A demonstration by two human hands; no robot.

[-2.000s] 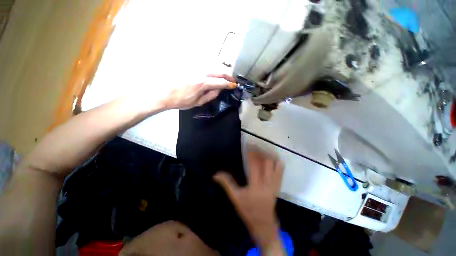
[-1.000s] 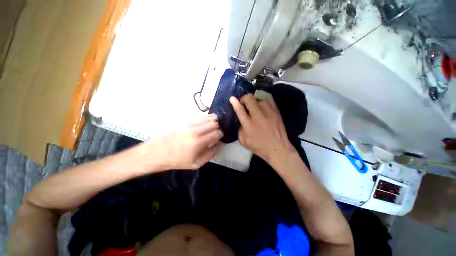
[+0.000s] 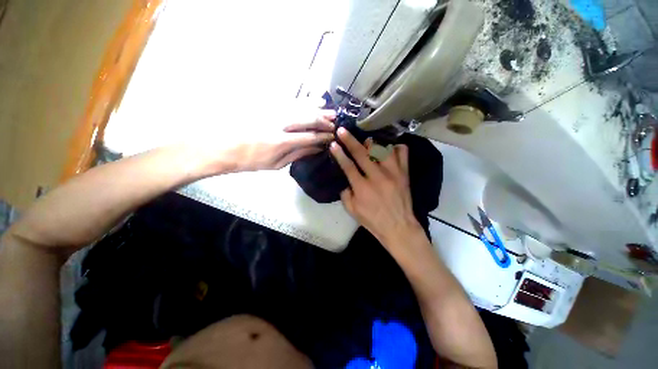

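Note:
A black fabric piece (image 3: 317,175) lies on the white table under the sewing machine's head, bunched around the needle area. My left hand (image 3: 292,144) lies flat from the left, its fingertips on the fabric's edge just beside the presser foot (image 3: 349,108). My right hand (image 3: 379,187) lies on top of the fabric with fingers spread, index fingertip close to the foot. More of the black fabric shows right of my right hand. A pale greenish-beige block (image 3: 379,151) shows between my right fingers. The needle tip and stitch line are too small to tell.
The off-white sewing machine (image 3: 563,158) fills the right side, with a beige knob (image 3: 465,119). Blue-handled thread snips (image 3: 492,241) lie right of my right hand, near the control panel (image 3: 535,294). Black fabric (image 3: 216,267) covers my lap. A bright blue thing (image 3: 393,344) is at the bottom.
My left hand has moved from the fabric's lower left up to the presser foot. My right hand, low and blurred two seconds ago, is on the fabric. The fabric's near edge has shifted.

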